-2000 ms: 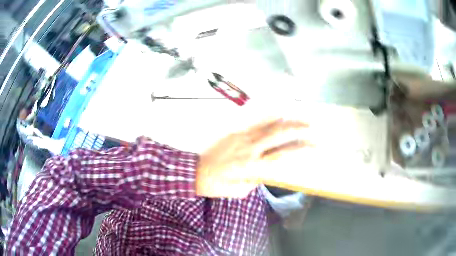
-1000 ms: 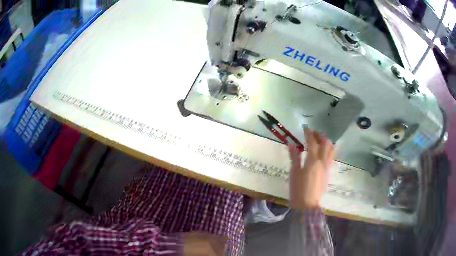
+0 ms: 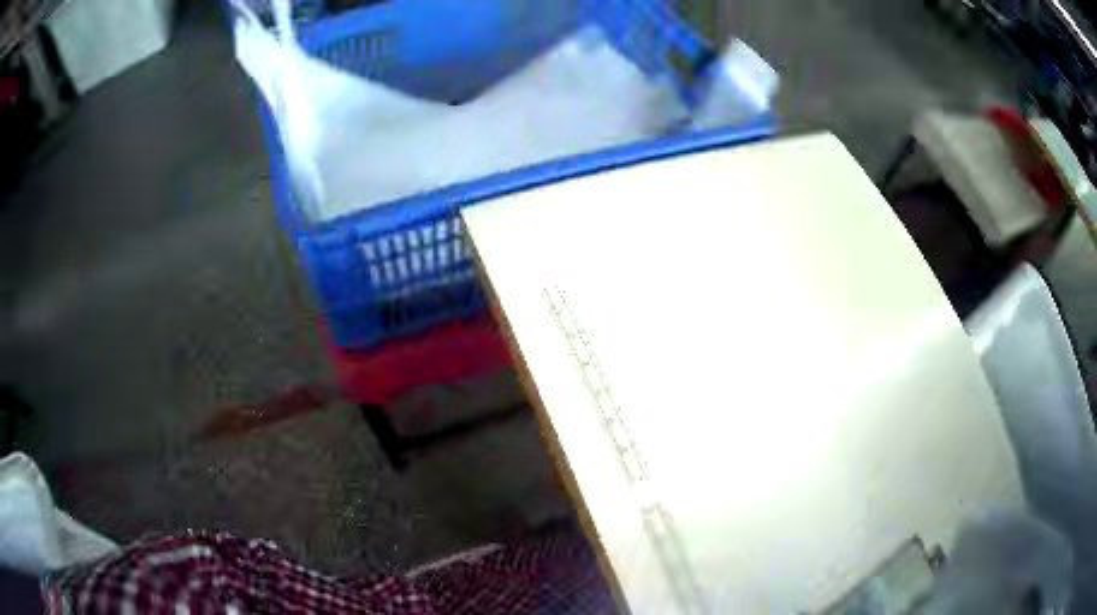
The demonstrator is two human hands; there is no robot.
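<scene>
Neither of my hands shows; only a checked sleeve lies at the bottom left edge. A blue plastic basket (image 3: 415,198) stands in front of me beyond the table's left end. Thin pale sheets (image 3: 469,132) lie in it and hang over its rim. The white sewing table (image 3: 770,324) fills the right middle, with a printed ruler tape (image 3: 598,387) along its wood-coloured edge. A blurred part of the sewing machine (image 3: 992,565) shows at the bottom right.
A red stool (image 3: 427,360) is under the basket. A large white plastic bin (image 3: 1041,360) stands behind the table at right. A pale and red seat (image 3: 992,174) is at the upper right. White material (image 3: 42,517) shows at the lower left. The floor is grey.
The view has swung left from the machine to the basket. My right hand, earlier at the red snips, is out of the picture, and the snips no longer show.
</scene>
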